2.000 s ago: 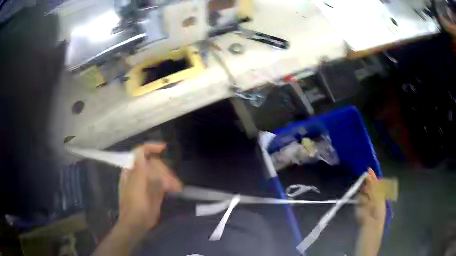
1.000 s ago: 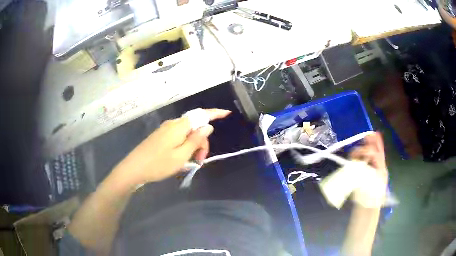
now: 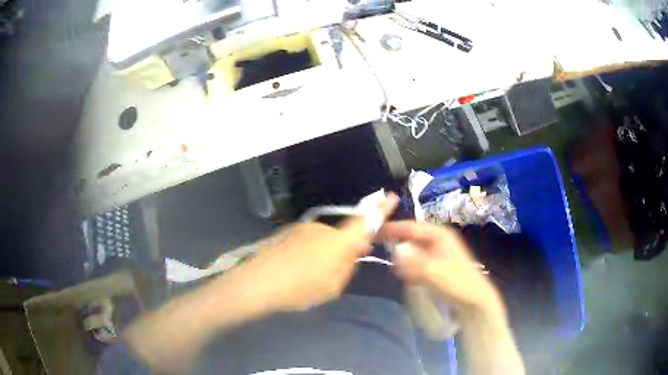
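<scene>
My left hand (image 3: 322, 256) is in front of my lap, its fingers closed on a white tie strip (image 3: 192, 269). The strip trails left behind the wrist, and a loop of it shows above the hand. My right hand (image 3: 443, 267) is close beside it, fingertips almost meeting, and also holds part of the strip. A pale cream ticket (image 3: 430, 313) hangs below my right palm, blurred. The exact grip of the fingertips is blurred.
The white machine table (image 3: 242, 143) runs across the top, with a yellow-framed chip opening (image 3: 212, 86) and black snips (image 3: 444, 33). A blue bin (image 3: 568, 242) with scraps stands at right. A cardboard carton (image 3: 55, 315) is lower left; white cord (image 3: 419, 124) hangs at the table edge.
Both hands have come together; my right hand moved left from over the blue bin, bringing the ticket. The strip, earlier stretched between the hands, is now gathered between them.
</scene>
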